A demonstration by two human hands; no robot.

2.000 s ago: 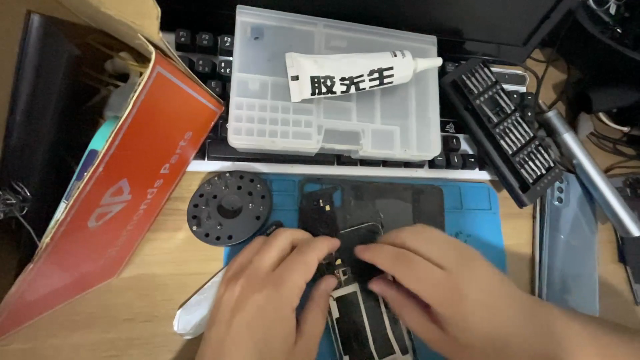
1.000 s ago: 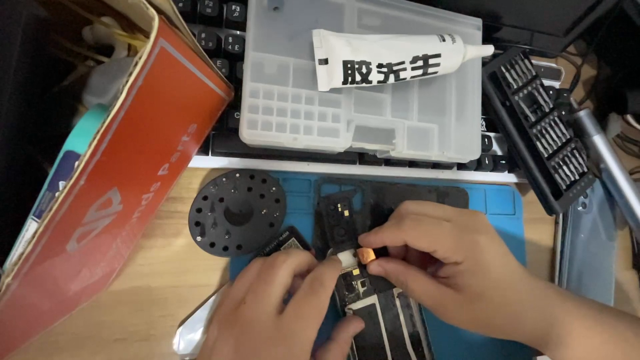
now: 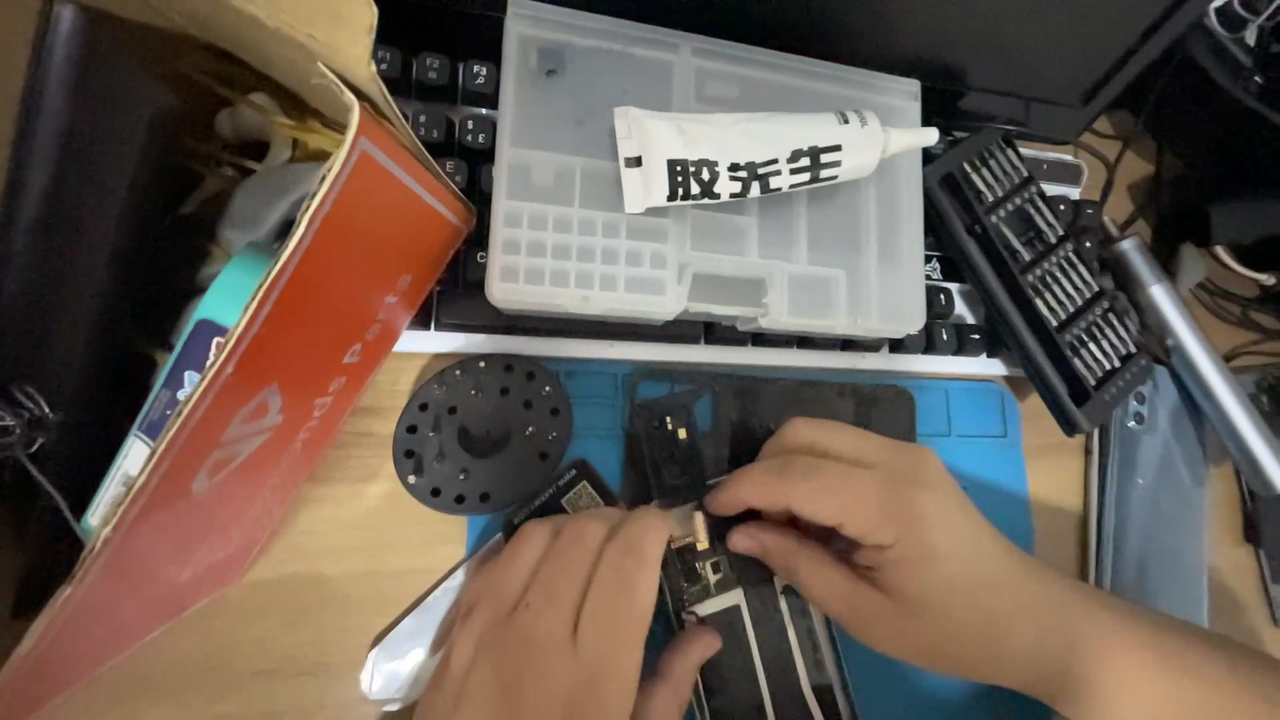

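An opened smartphone [image 3: 745,640] lies on a blue silicone repair mat [image 3: 985,470], its circuit board and white-edged inner frame showing. My left hand [image 3: 570,600] rests over the phone's left side, fingertips at the board and thumb bent beside the frame. From the right, my right hand [image 3: 850,540] reaches in with thumb and index finger slightly apart beside a small copper-coloured piece [image 3: 701,530]; whether either hand grips it cannot be told. Above the fingers sits a black phone cover part [image 3: 672,445] with small gold contacts. A dark flat panel [image 3: 820,405] lies behind my right hand.
A round black screw holder [image 3: 482,435] stands left of the mat. Behind are a clear plastic organizer [image 3: 590,290] on a keyboard [image 3: 700,348], with a white glue tube [image 3: 750,160] on top. An orange cardboard box [image 3: 300,330] stands left; a bit case [image 3: 1050,280], screwdriver [image 3: 1190,350] and another phone [image 3: 1150,500] lie right.
The copper-coloured piece, between my fingertips a second ago, now shows beside the right fingertips, over the board. My right thumb and index finger have shifted slightly. The view has moved a little.
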